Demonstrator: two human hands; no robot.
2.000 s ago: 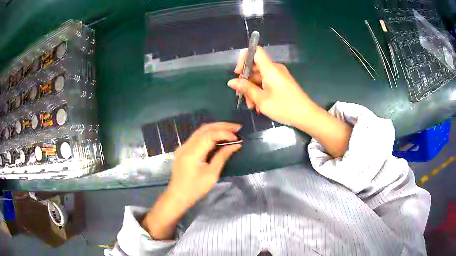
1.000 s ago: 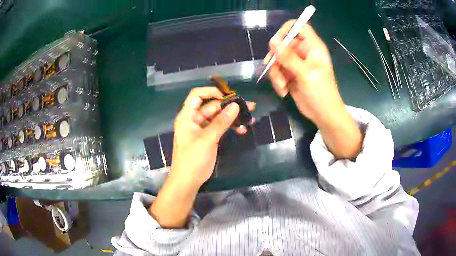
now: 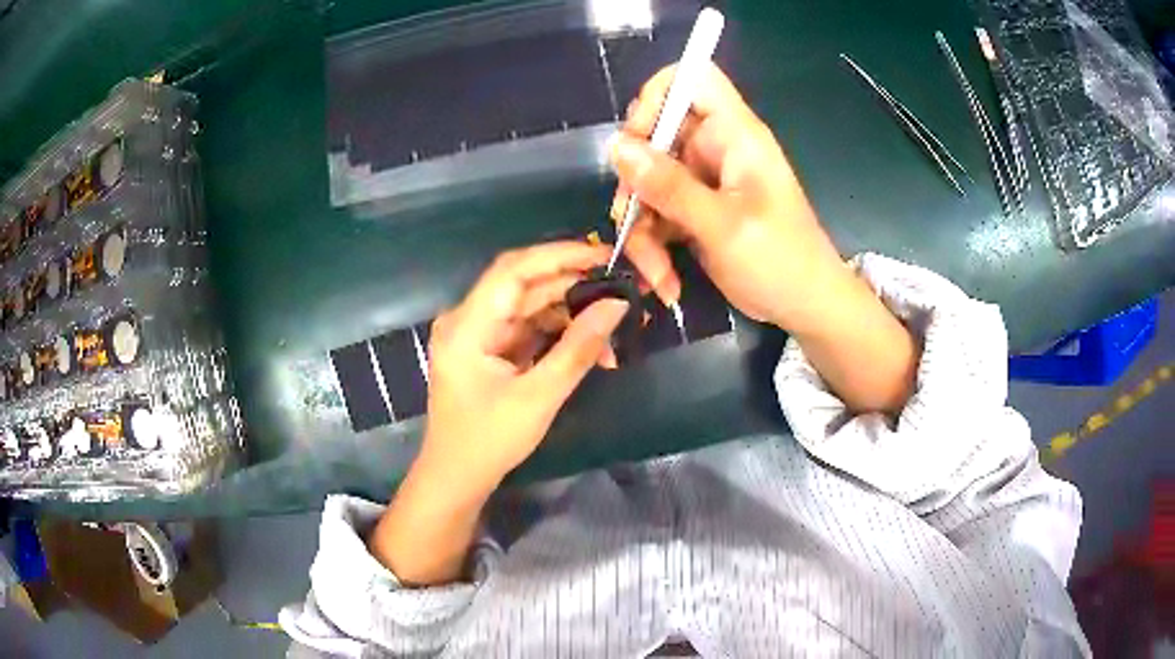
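My left hand (image 3: 509, 348) pinches a dark round display module (image 3: 601, 295) between thumb and fingers, above the cut liner strips. A bit of orange flex cable (image 3: 595, 240) shows at its far side, mostly hidden by the fingers. My right hand (image 3: 722, 193) holds silver tweezers (image 3: 677, 103) like a pen, tip down at the module's upper edge. Whether the tip grips a piece cannot be told. The cut liner strips (image 3: 380, 377), black with pale dividing lines, lie near the bench edge, partly hidden by my left hand.
A full black adhesive sheet (image 3: 477, 103) lies farther back. Stacked clear blister trays (image 3: 193, 296) with discs and orange cables stand at left. Spare tweezers (image 3: 908, 125) and a second clear tray (image 3: 1082, 155) lie at right. A blue bin (image 3: 1095, 345) and a carton (image 3: 110, 579) are below the bench.
The module, earlier edge-on, then turned with its orange cable raised, now sits lower in my left fingers. My right hand has come left, bringing the tweezer tip onto the module. The view has shifted slightly.
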